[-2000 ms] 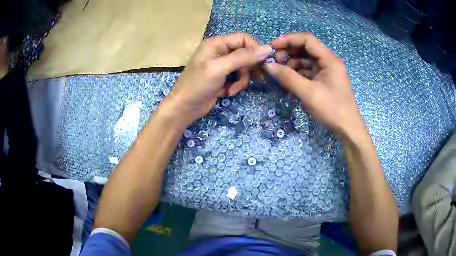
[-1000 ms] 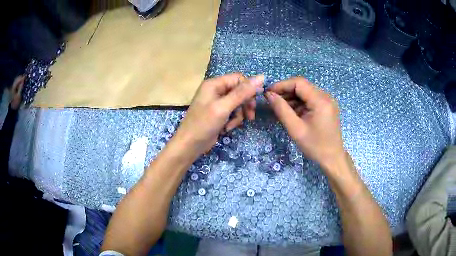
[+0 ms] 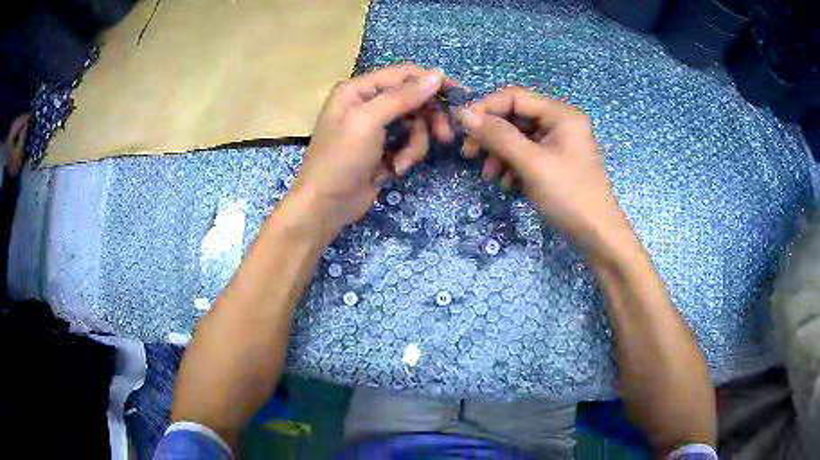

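Note:
My left hand point(image 3: 364, 135) and my right hand point(image 3: 539, 153) are raised close together over the bubble wrap, both bare. Their thumbs and index fingers pinch a small dark fitting point(image 3: 457, 95) between them; its details are blurred. Several small round fittings with pale centres point(image 3: 492, 245) lie in a loose pile on the bubble wrap below the hands. Two fittings lie apart nearer to me, one at the left point(image 3: 351, 298) and one in the middle point(image 3: 442, 298). Part of the pile is hidden behind my hands and left forearm.
The bubble wrap point(image 3: 692, 225) covers the table. A tan sheet point(image 3: 225, 72) lies at the back left, with a dark heap of small pieces point(image 3: 49, 112) beside it. Dark rounded shells point(image 3: 706, 31) stand at the back right. People sit at the left and right edges.
The view has shifted. The pale-and-dark object seen at the tan sheet's back edge one second ago is out of view. Both hands still hold a small piece between their fingertips.

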